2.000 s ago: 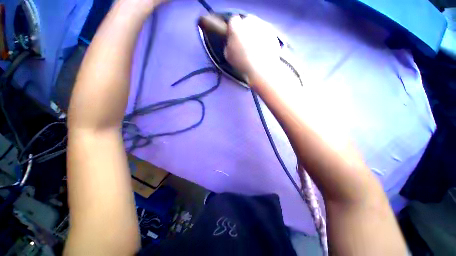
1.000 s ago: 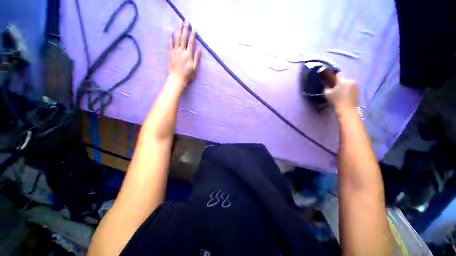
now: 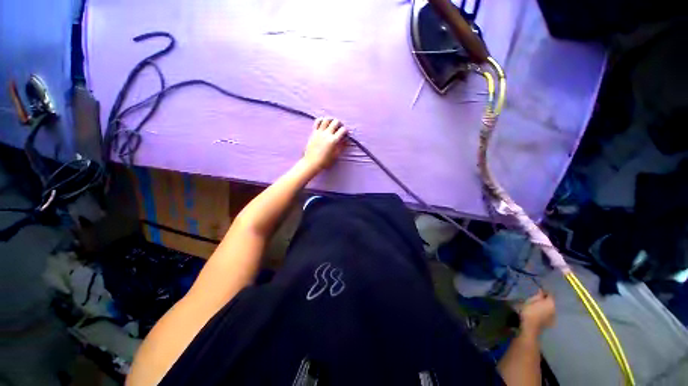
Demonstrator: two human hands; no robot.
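A long dark fabric strip (image 3: pixel 256 99) runs from loops at the left of the lilac ironing table (image 3: pixel 249 162) to the front edge and down past it on the right. My left hand (image 3: pixel 327 143) rests on the table with its fingers curled over the strip. My right hand (image 3: pixel 537 310) is low at the right, off the table, fingers closed; the strip runs down towards it, but the grip is too small to make out. The steam iron (image 3: pixel 441 56) stands at the back right of the table, with no hand on it.
Wrapped hoses (image 3: pixel 520 219) with yellow lines trail from the iron over the right front edge. A second iron (image 3: pixel 38 96) sits on the blue table at the left. A cardboard box (image 3: pixel 192 207) is under the table. Scraps and sacks (image 3: pixel 649 309) lie at the right.
My right hand has let go of the iron and moved down off the table. My left hand has moved right and nearer onto the strip. The strip's right end now hangs over the front edge.
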